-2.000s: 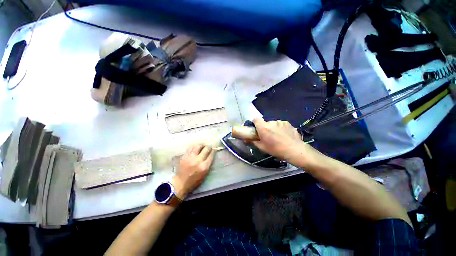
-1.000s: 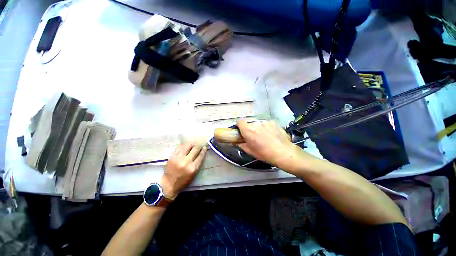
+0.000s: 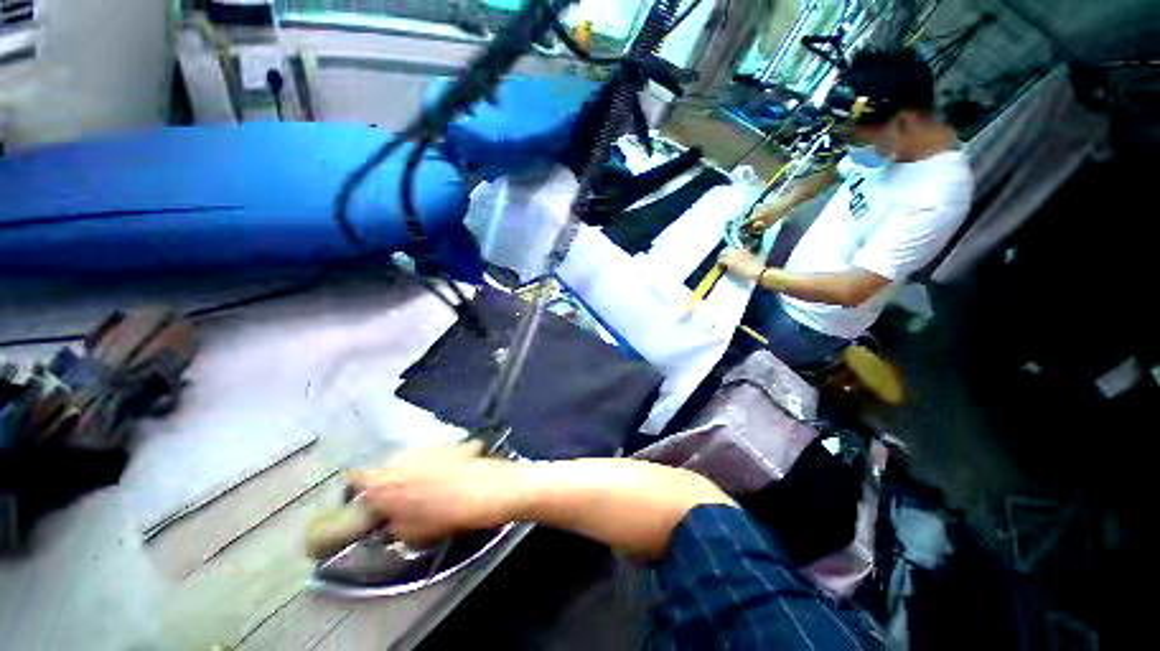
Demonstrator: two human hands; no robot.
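My right hand (image 3: pixel 439 493) grips the light wooden handle of the steam iron (image 3: pixel 420 570). The iron sits near the table's front edge, its pale-rimmed soleplate down, over part of a beige fabric piece (image 3: pixel 299 626). A pressed piece (image 3: pixel 242 502) with dark edge lines lies flat beyond it, to the left. My left hand is not in view; the picture's lower left edge cuts off that area.
The tied bundle (image 3: pixel 96 394) lies at left. The blue padded arm (image 3: pixel 229 197) spans behind. The dark rest cloth (image 3: pixel 541 375) lies beyond the iron, with cords hanging above. A person (image 3: pixel 865 216) works at a table at upper right. A pinkish covered box (image 3: pixel 751 426) stands beside the table.
The view has swung up and to the right, so the other person shows. My left hand and the cut stacks have left the picture. My right hand still holds the iron.
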